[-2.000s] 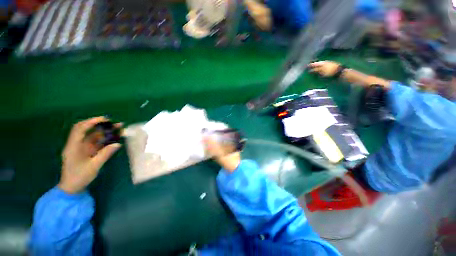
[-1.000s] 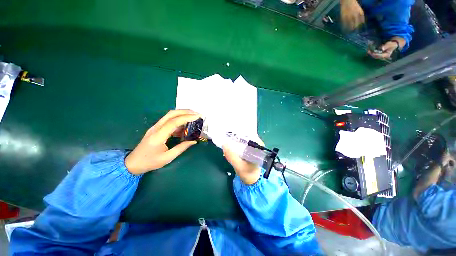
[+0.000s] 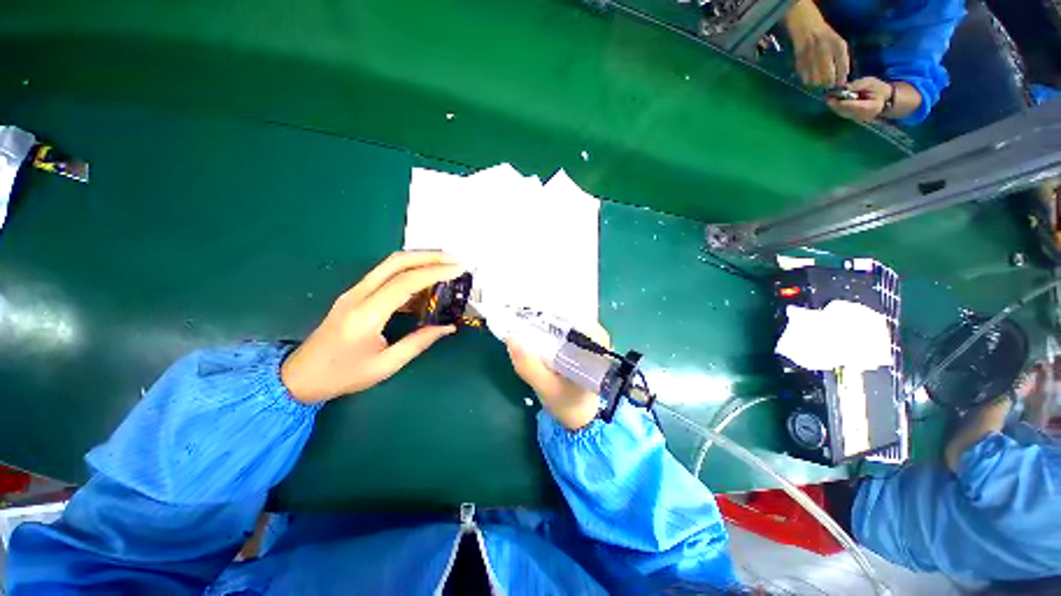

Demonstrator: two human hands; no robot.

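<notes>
My left hand (image 3: 367,332) holds a small black unit (image 3: 449,299) between thumb and fingers, at the near edge of the white papers. My right hand (image 3: 559,382) is closed around a dispensing syringe (image 3: 570,355) with a clear barrel and black cap. The syringe points left and its tip is at the unit; whether it touches is too small to tell. A pale air hose (image 3: 756,462) runs from the cap to the lower right. The white papers (image 3: 512,233) lie on the green bench (image 3: 233,245) behind both hands.
A dark dispenser box (image 3: 844,361) with a red light, a gauge and paper on top stands at right on a white rack. A metal post (image 3: 896,184) crosses the upper right. The green conveyor (image 3: 349,64) runs behind. Other people's hands show upper right and right. A yellow-and-black knife (image 3: 58,163) lies far left.
Since two seconds ago, my hands have come together, with the unit brought to the syringe tip. Over the last second they have barely moved; the small specks on the conveyor have shifted right.
</notes>
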